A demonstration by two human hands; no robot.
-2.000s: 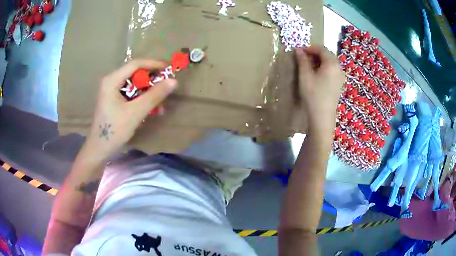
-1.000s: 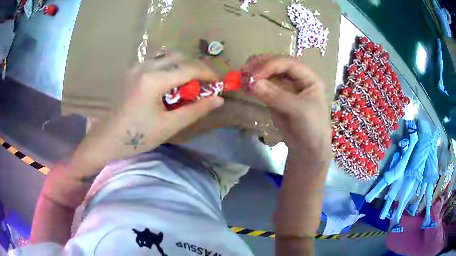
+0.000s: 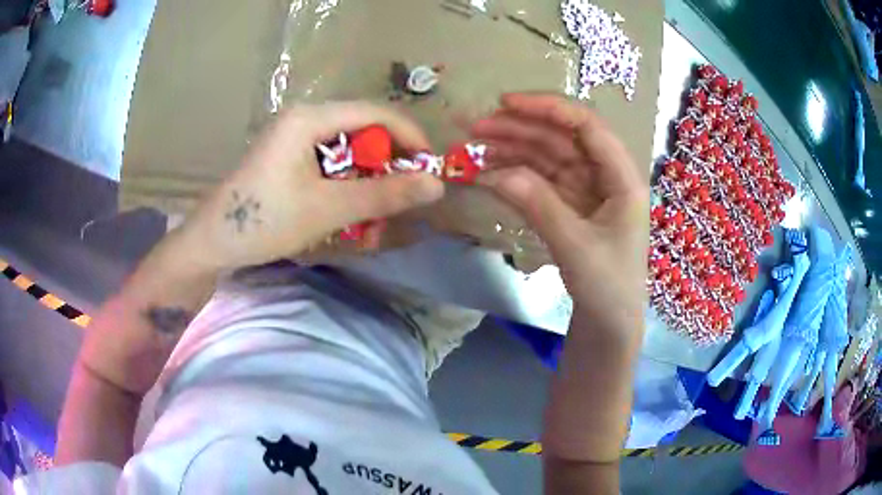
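My left hand (image 3: 309, 179) is closed on several red-headed figurines. One figurine (image 3: 464, 164) sticks out past its thumb and fingertips, with a small white-pink part at its head. Another red head (image 3: 370, 148) shows above the palm, and more red shows below the hand. My right hand (image 3: 571, 174) is beside the outer figurine, its thumb near the head and its other fingers spread. Whether it touches the figurine is hard to tell. The white-pink pile of add-on parts (image 3: 604, 48) lies at the cardboard's upper right.
The glue cup (image 3: 422, 79) sits on the cardboard sheet (image 3: 193, 106), beyond my hands. Dense rows of figurines (image 3: 716, 203) stand on metal at the right, with light-blue limp gloves or sleeves (image 3: 798, 319) past them. A few red pieces (image 3: 100, 8) lie at far left.
My right hand has moved from the parts pile to the figurine in my left hand, and its fingers have spread. My left hand has moved right. The white-pink part now shows at the figurine's head.
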